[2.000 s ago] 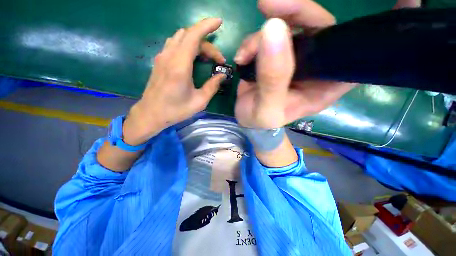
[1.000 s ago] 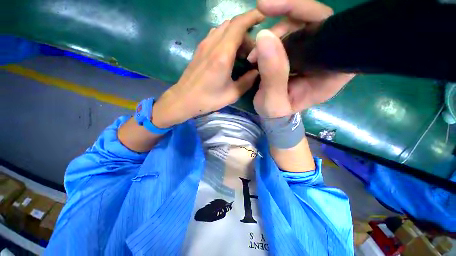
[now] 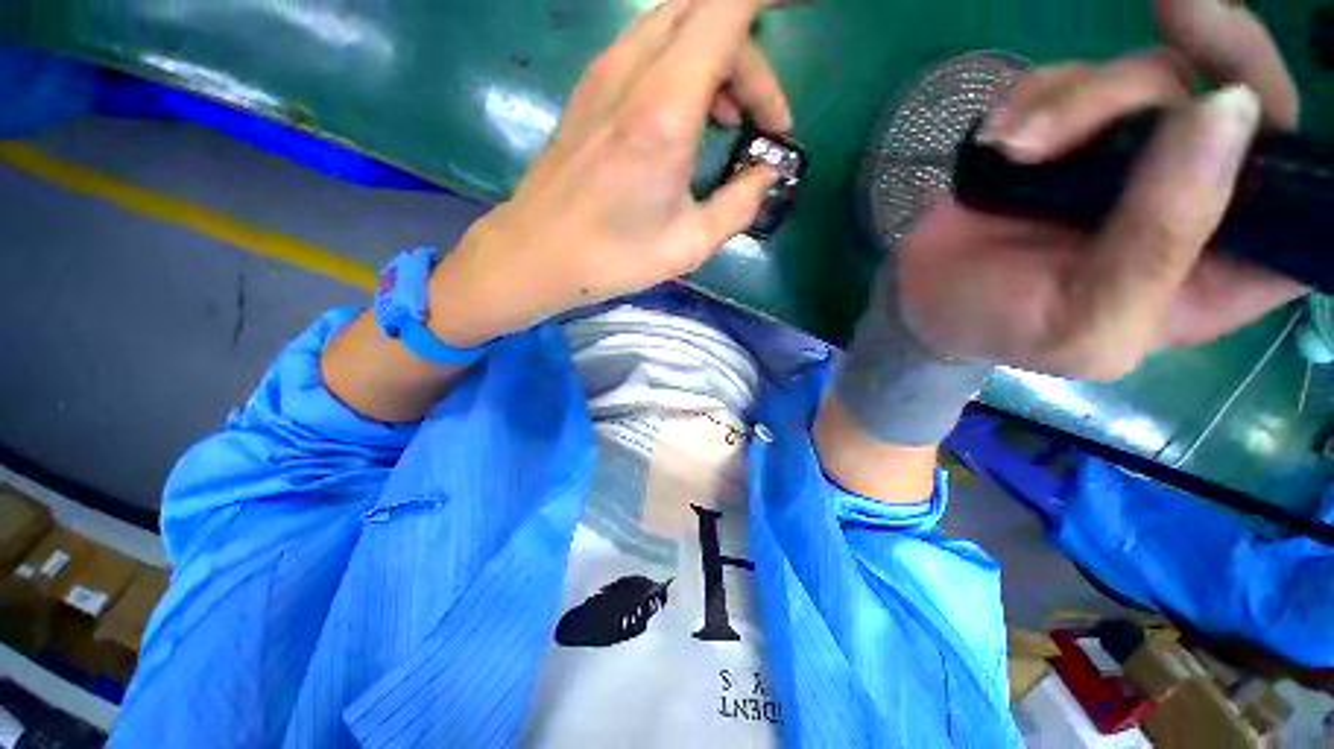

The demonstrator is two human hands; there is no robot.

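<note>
My left hand (image 3: 622, 176) pinches a small black housing (image 3: 771, 183) with silvery details between thumb and fingers, just above the green bench. My right hand (image 3: 1083, 242) is wrapped around a thick black electric screwdriver (image 3: 1258, 198), which runs off the right edge. The driver's front end points left, over a round grey dotted disc (image 3: 936, 135) on the bench. The hand and driver cover part of the disc. The driver tip itself and any screw are not distinguishable.
The green bench (image 3: 424, 73) spans the top, its front edge close to my body. A white wire (image 3: 1236, 392) lies on it at the right. Below are a grey floor with a yellow line (image 3: 190, 217), blue cloth (image 3: 1170, 549) and cardboard boxes (image 3: 88, 585) at both lower corners.
My right hand and the driver have moved right, away from my left hand. The round disc and the black housing now show. My left hand still pinches the housing.
</note>
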